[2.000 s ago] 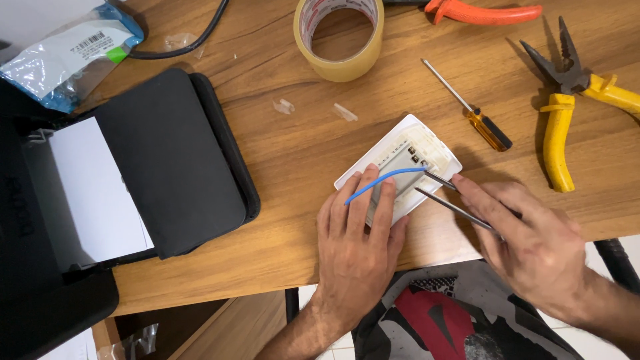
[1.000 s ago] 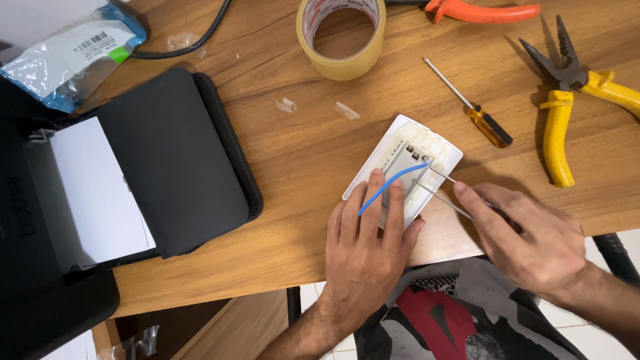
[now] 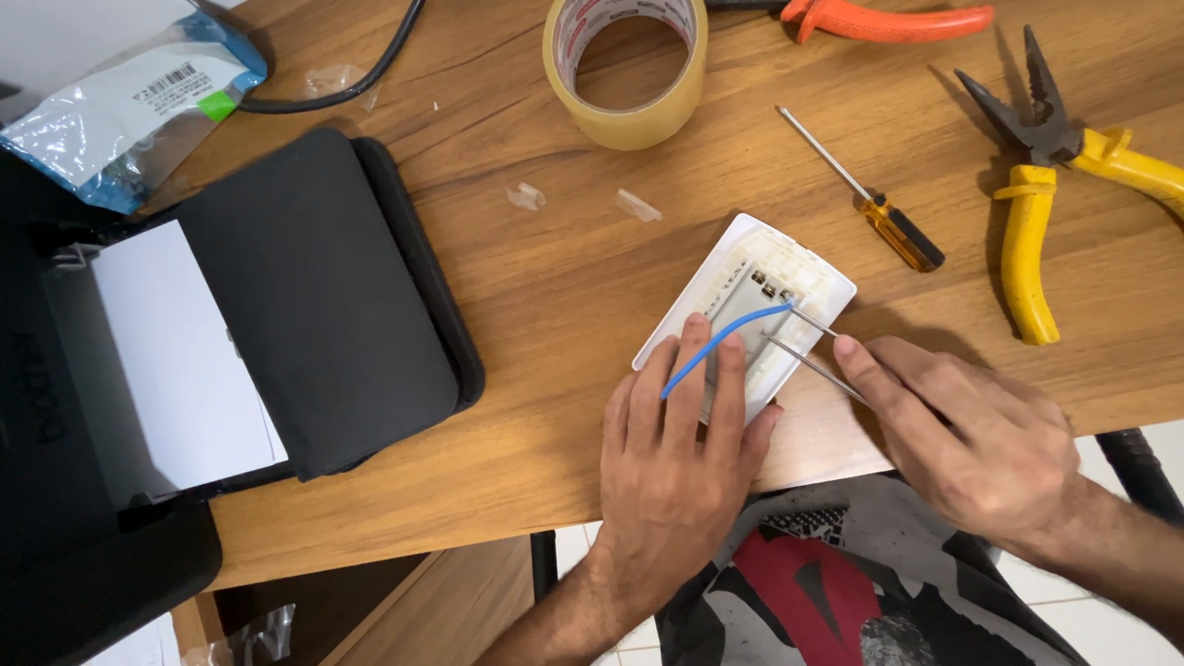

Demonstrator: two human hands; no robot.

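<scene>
A white electrical wall plate point(image 3: 666, 319) lies back side up near the table's front edge, tilted, with metal screw terminals at its upper end. One end of a short blue wire point(image 3: 726, 335) meets a terminal; the rest curves down over the fingers of my left hand point(image 3: 680, 444), which presses flat on the plate's lower part. My right hand point(image 3: 967, 439) grips metal tweezers point(image 3: 814, 368), it seems, with two thin prongs. One tip touches the wire's end at the terminal, the other rests over the module's middle. Their rear part is hidden in my palm.
Beyond the plate lie a small screwdriver point(image 3: 893, 227), yellow-handled pliers point(image 3: 1031, 250), an orange-handled tool point(image 3: 888, 20) and a roll of clear tape point(image 3: 629, 120). Tape scraps point(image 3: 638, 205) sit nearby. A black printer point(image 3: 324, 296) with paper and a plastic packet point(image 3: 139, 102) are at left.
The wall plate and my left hand have shifted slightly to the right since the earliest frame. The blue wire's free end has swung downward.
</scene>
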